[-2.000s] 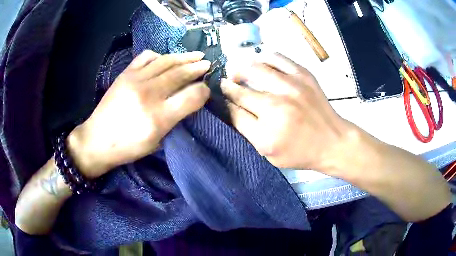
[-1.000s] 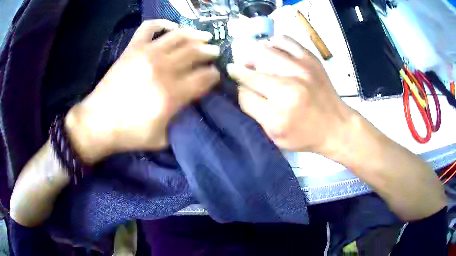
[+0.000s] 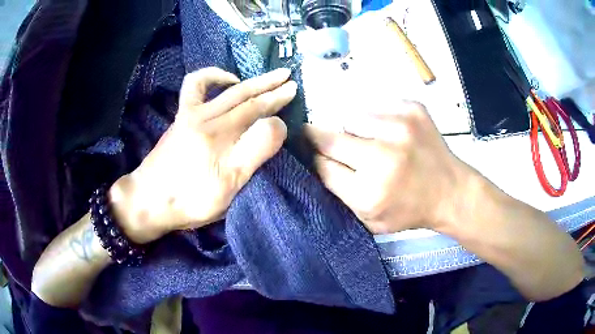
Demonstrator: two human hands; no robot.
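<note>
The navy blue fabric (image 3: 306, 228) runs from the presser foot (image 3: 285, 47) down over the table's front edge, its lower end hanging in a point. My left hand (image 3: 215, 143) lies on the fabric, fingers stretched toward the foot and thumb near the edge. My right hand (image 3: 385, 163) is at the fabric's right edge, fingers curled, with fingertips on or pinching the edge; the grip is partly hidden. A dark strip of the edge shows between the hands, up to the foot.
The white machine table (image 3: 404, 124) holds a wooden-handled tool (image 3: 411, 51), a black phone (image 3: 486, 72) and red-handled scissors (image 3: 551, 147). A ringed dial (image 3: 326, 14) is right of the foot. A tape measure (image 3: 430, 261) follows the front edge. Dark cloth (image 3: 39, 130) lies at left.
My left hand has moved down and flattened on the fabric, its fingers straighter. My right hand has moved down, away from the foot. More fabric shows beside the foot.
</note>
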